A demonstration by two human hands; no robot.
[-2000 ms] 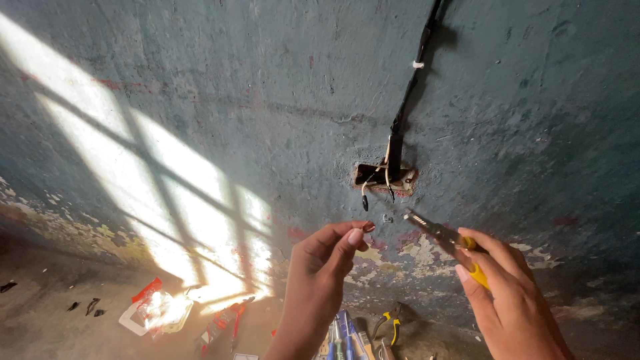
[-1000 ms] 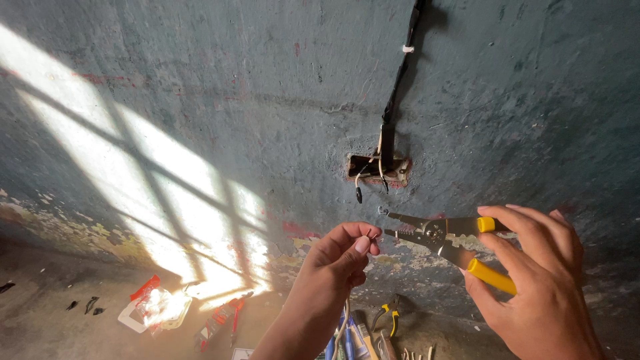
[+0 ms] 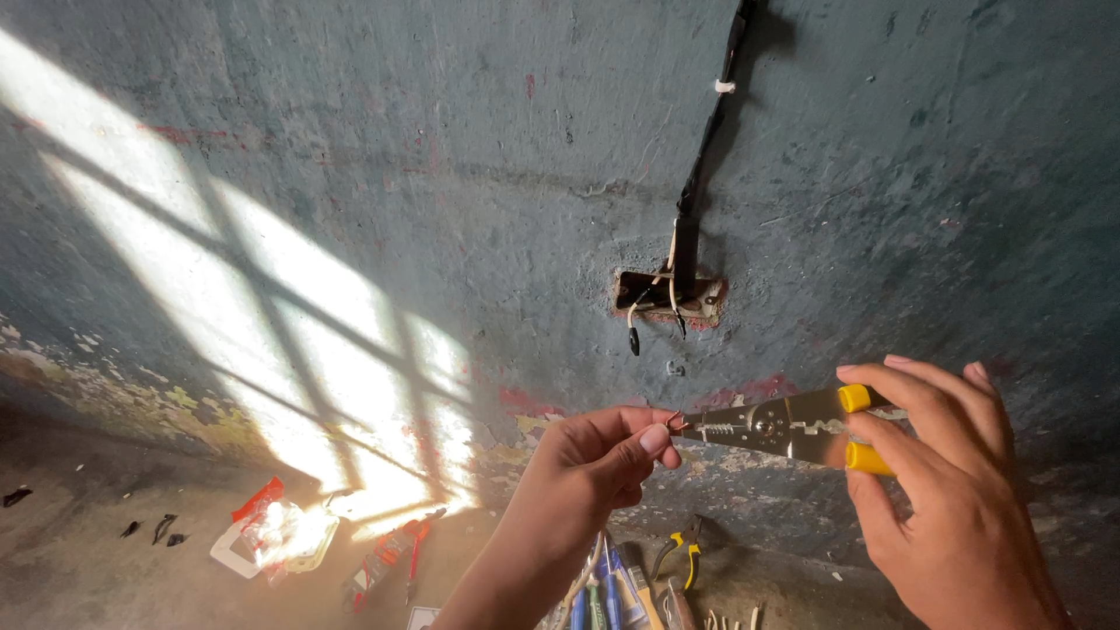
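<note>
My left hand [image 3: 604, 464] pinches the bare copper end of a wire [image 3: 674, 422] between thumb and fingers; a pale cable [image 3: 588, 573] hangs below that hand. In my right hand [image 3: 941, 481] are the yellow-gripped handles of a wire stripper [image 3: 764, 425], its jaws pointing left and their tips at the copper strands. Whether the tips clamp the strands I cannot tell. Above, a recessed wall box [image 3: 700, 304] holds two pale wires [image 3: 632, 317] with black-taped ends, fed by a black cable [image 3: 705, 157] running up the wall.
On the floor lie yellow-and-black pliers [image 3: 691, 551], several screwdrivers [image 3: 612, 597], a brush [image 3: 646, 598], short wire pieces [image 3: 735, 619], a red-and-black packaged tool [image 3: 385, 560] and a plastic-wrapped white plate [image 3: 297, 535]. Black scraps [image 3: 164, 528] lie at the far left.
The wire stripper has swung from a slant to nearly level, and its jaws have come to the copper at my left hand. Its jaws stood apart one second ago and are now closed together.
</note>
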